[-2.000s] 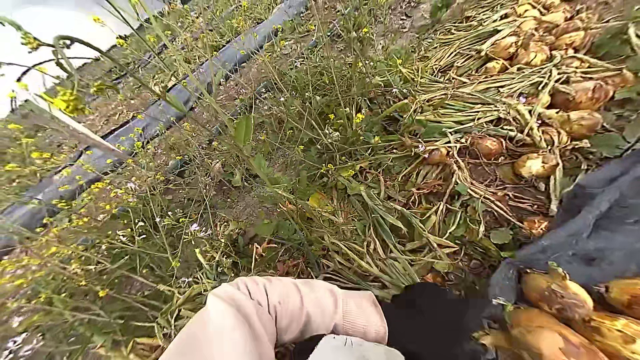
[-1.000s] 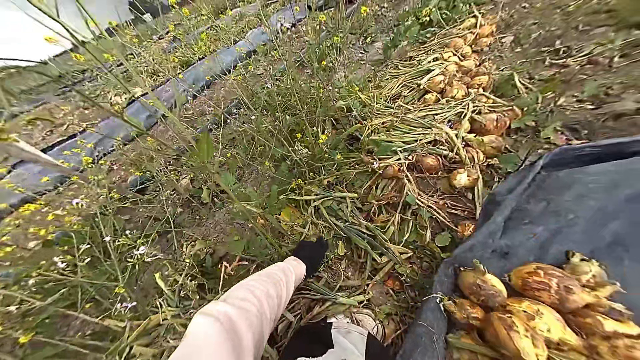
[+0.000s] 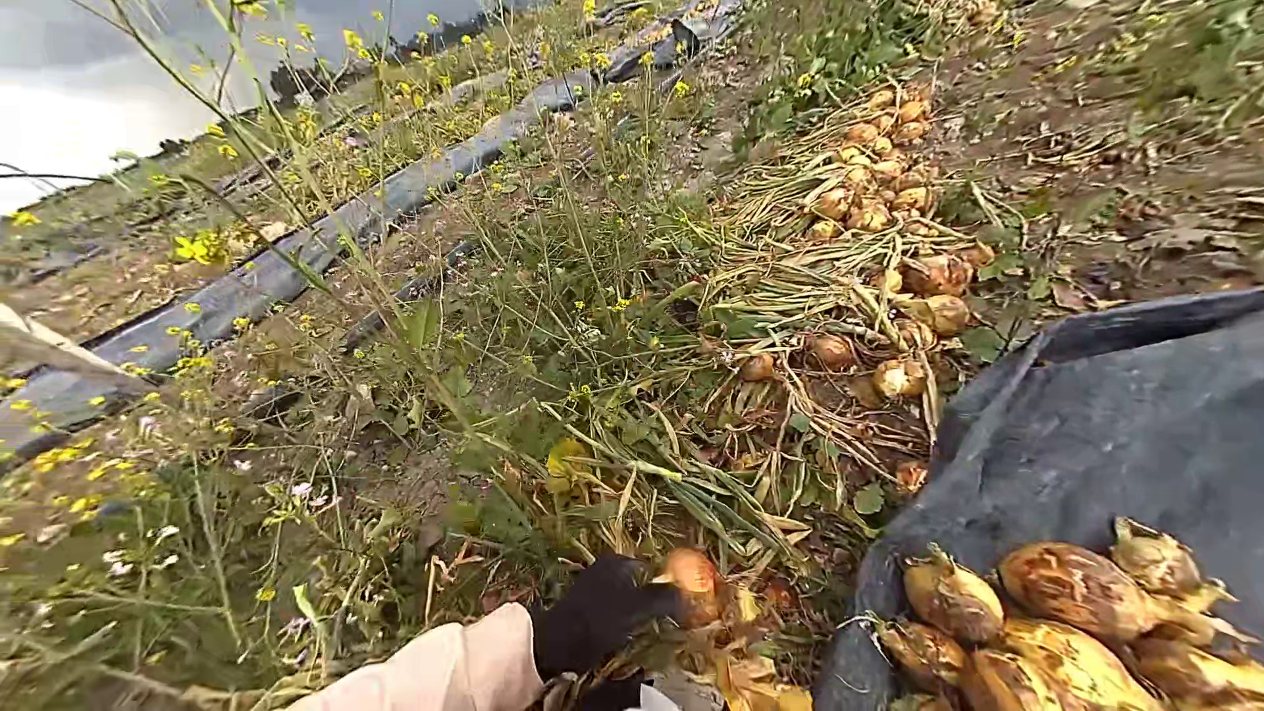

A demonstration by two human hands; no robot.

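My left hand, in a black glove below a pale pink sleeve, is low in the centre with its fingers against an onion; whether it grips the onion is unclear. A dark patch, perhaps my right hand's glove, with a pale sleeve shows at the bottom edge, mostly cut off. Loose papery onion skins lie just right of my left hand. At the lower right, a pile of golden-brown onions rests on a dark plastic sheet. Beyond, pulled onions with long dry tops lie in a row.
A strip of dark plastic mulch runs diagonally at the left. Tall weeds with yellow flowers stand between it and the onion row. The sheet's raised edge borders the soil. A pale stick-like thing is at the left edge.
My left hand, reaching over the green tops a second ago, is now lower and against an onion. The view has tilted up, showing more of the onion row and sky.
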